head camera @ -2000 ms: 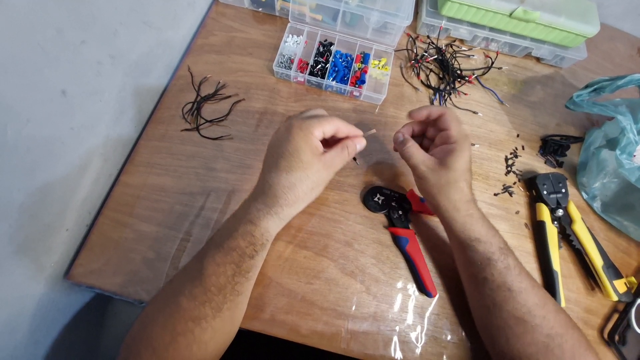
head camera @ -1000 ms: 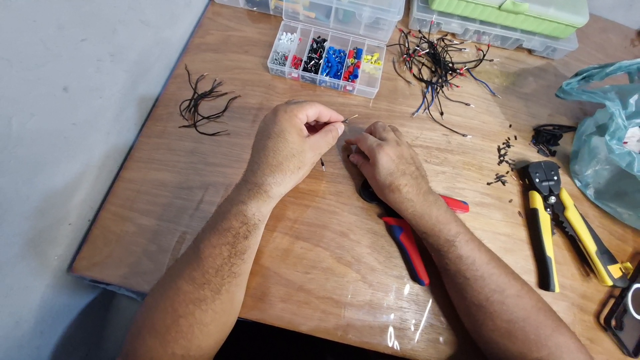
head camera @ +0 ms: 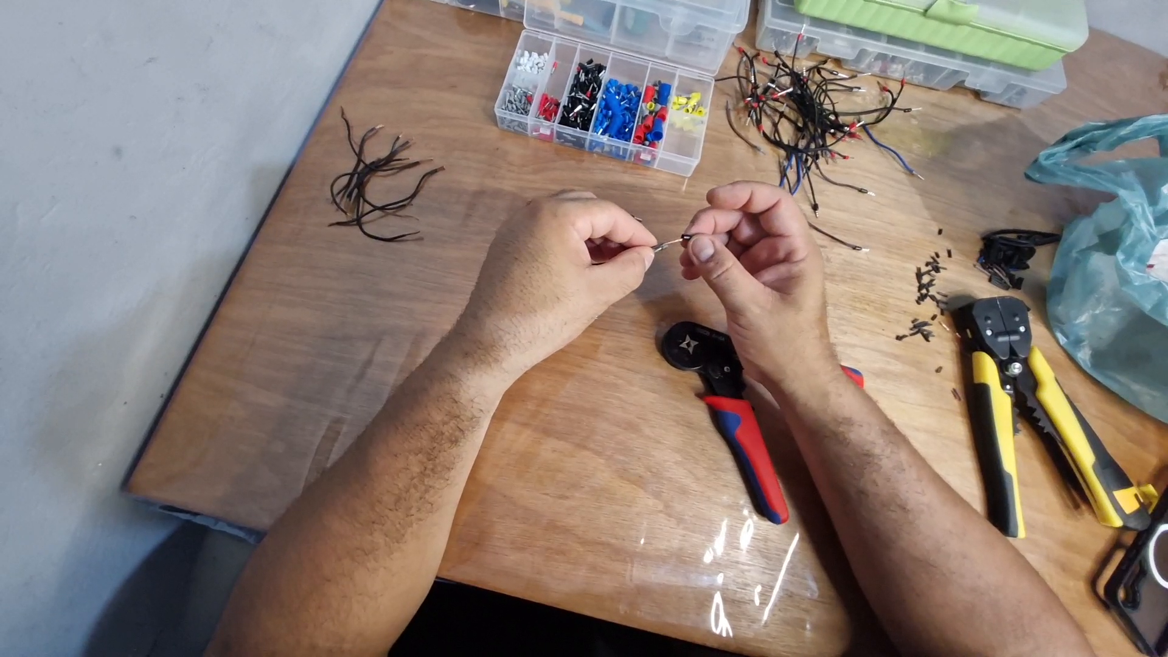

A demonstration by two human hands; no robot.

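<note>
My left hand (head camera: 570,269) pinches a short dark wire (head camera: 662,246) between thumb and forefinger, its bare end pointing right. Facing it, my right hand (head camera: 757,255) holds a tiny black wire ferrule (head camera: 687,238) at its thumb and fingertips, at the wire's end; whether the wire is inside it I cannot tell. Below the right hand lies a crimping tool with red and blue handles (head camera: 753,456), partly covered by that hand. Beyond the hands stands a clear compartment box (head camera: 675,162) of coloured ferrules. A bundle of dark wires (head camera: 374,187) rests on the left.
Many wires with ferrules (head camera: 803,109) lie at the back, before a green case (head camera: 958,32). To the right are a yellow and black wire stripper (head camera: 1004,338), black scraps (head camera: 929,278), a coiled black cable (head camera: 1008,251), a teal plastic bag (head camera: 1104,255) and a phone (head camera: 1131,566).
My right hand has risen from low beside the crimping tool, where it was a second ago, and its fingertips now meet the end of the wire in my left hand.
</note>
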